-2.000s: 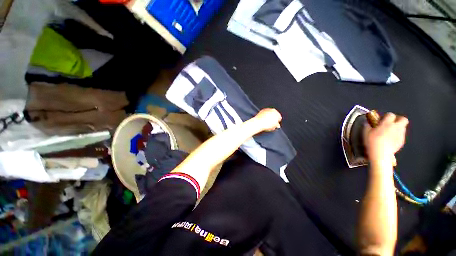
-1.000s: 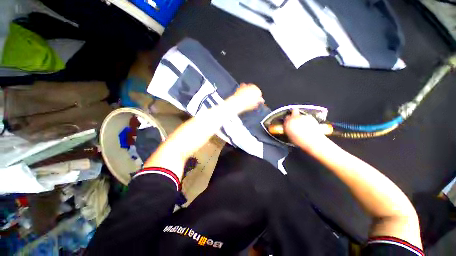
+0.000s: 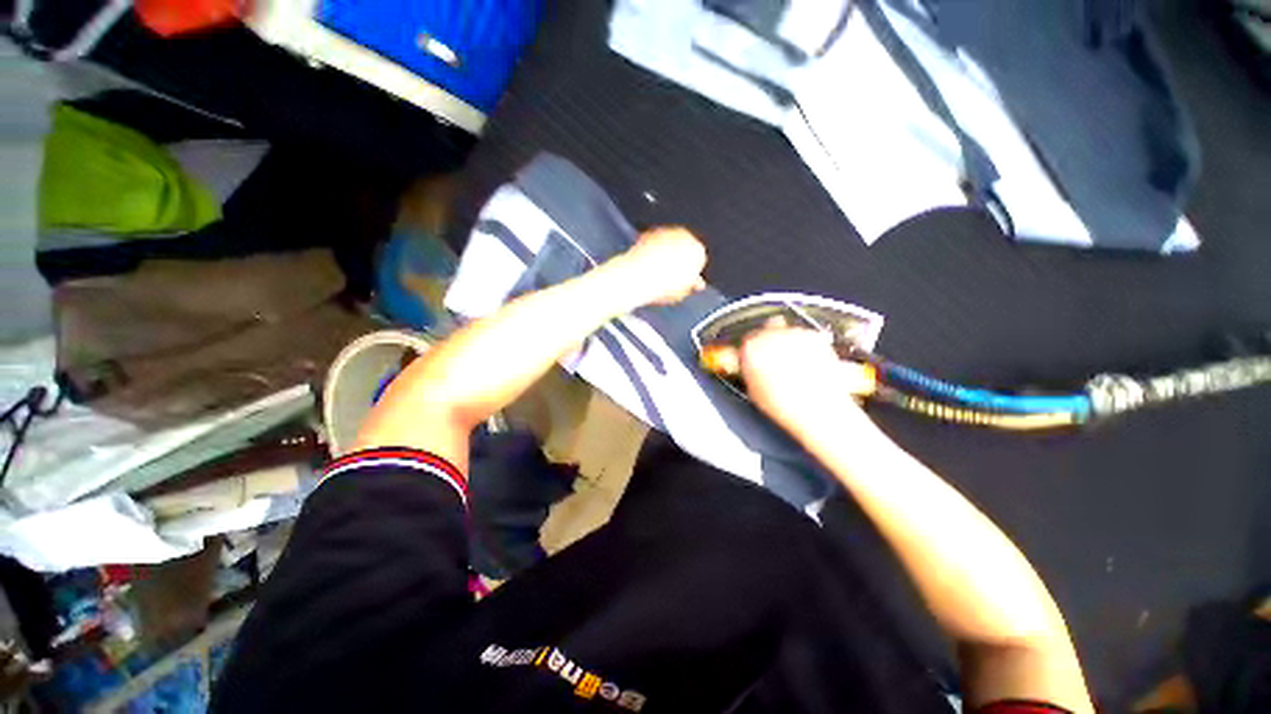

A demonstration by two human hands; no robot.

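A grey-and-white garment panel (image 3: 669,382) lies aslant on the black ironing table (image 3: 976,314), its near end by my body. My left hand (image 3: 672,265) is closed at the panel's far edge; whether it pinches the cloth is hidden by the fingers. My left forearm crosses over the panel and covers part of the dark patch (image 3: 558,261). My right hand (image 3: 797,374) grips the handle of the steam iron (image 3: 836,318), whose pointed tip faces left over the panel's dark edge.
More grey-and-white pieces (image 3: 892,161) lie at the table's far side. A blue-and-yellow hose (image 3: 997,405) runs right from the iron. A blue-drawer cabinet (image 3: 432,49) stands at upper left. A cream scrap bin (image 3: 342,395) is left, partly behind my left arm, beside hanging clothes (image 3: 195,328).
Since two seconds ago, my right hand has brought the iron from the right onto the panel, its tip turned left. My left hand has shifted slightly along the panel's far edge, away from my body.
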